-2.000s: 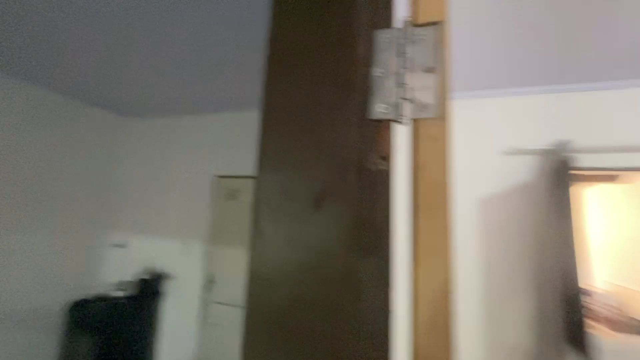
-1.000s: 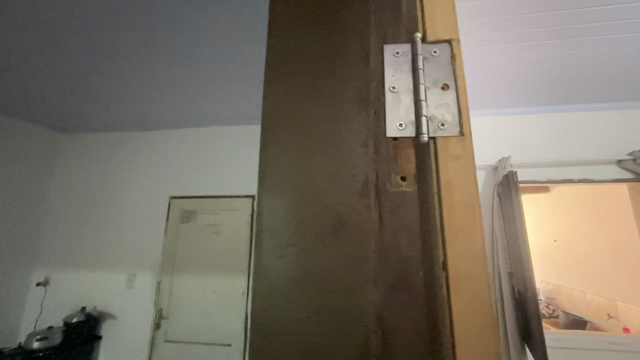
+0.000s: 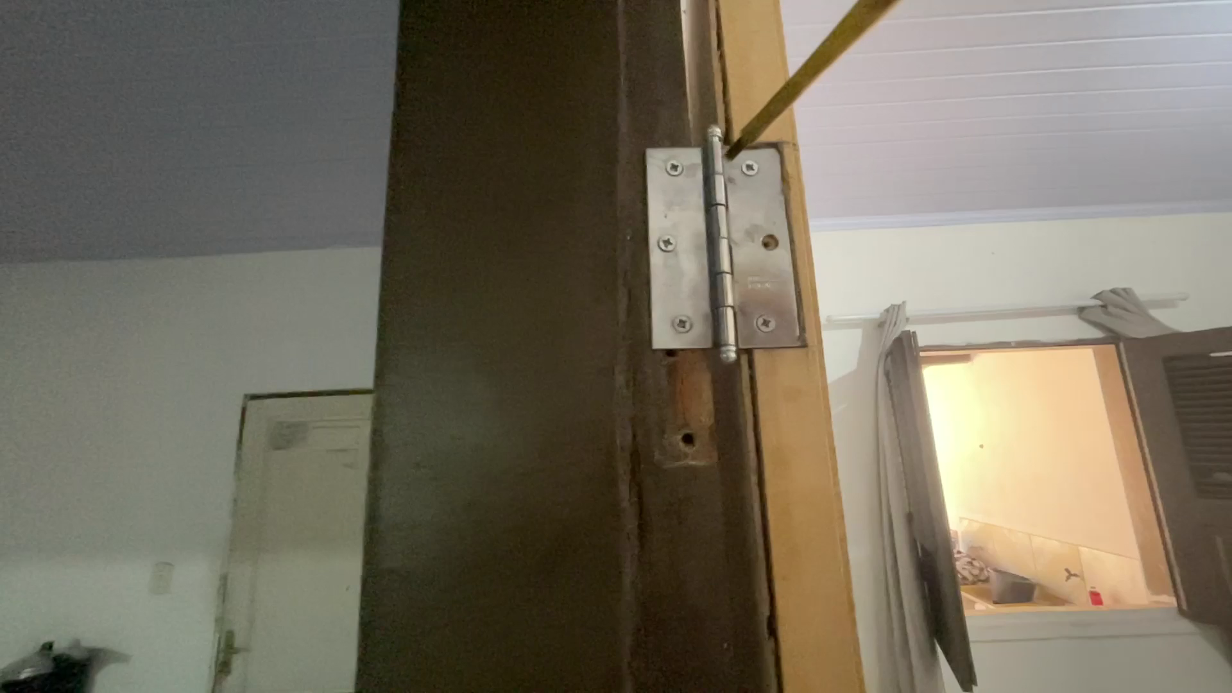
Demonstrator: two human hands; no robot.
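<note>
A metal butt hinge (image 3: 722, 245) joins the dark wooden frame (image 3: 510, 346) to the edge of a lighter wooden door or post (image 3: 799, 500). Its left leaf holds several cross-head screws; the right leaf has a screw at top and bottom, and its middle hole (image 3: 769, 243) shows no screw. A thin, yellowish-brown rod (image 3: 813, 79) slants in from the top right, its tip at the upper right leaf beside the hinge pin. Neither of my hands is in view, so what holds the rod is hidden. Below the hinge is a shallow recess (image 3: 687, 414) with a hole in it.
At the left, a pale door (image 3: 298, 529) stands in a white wall. On the right, an open window (image 3: 1044, 462) has dark shutters (image 3: 929, 510) and a grey curtain (image 3: 895, 577) on a rod. Dark objects (image 3: 58, 669) sit at the lower left.
The thin rod has come into view at the top of the hinge; the frame from one second ago does not show it. The view has shifted.
</note>
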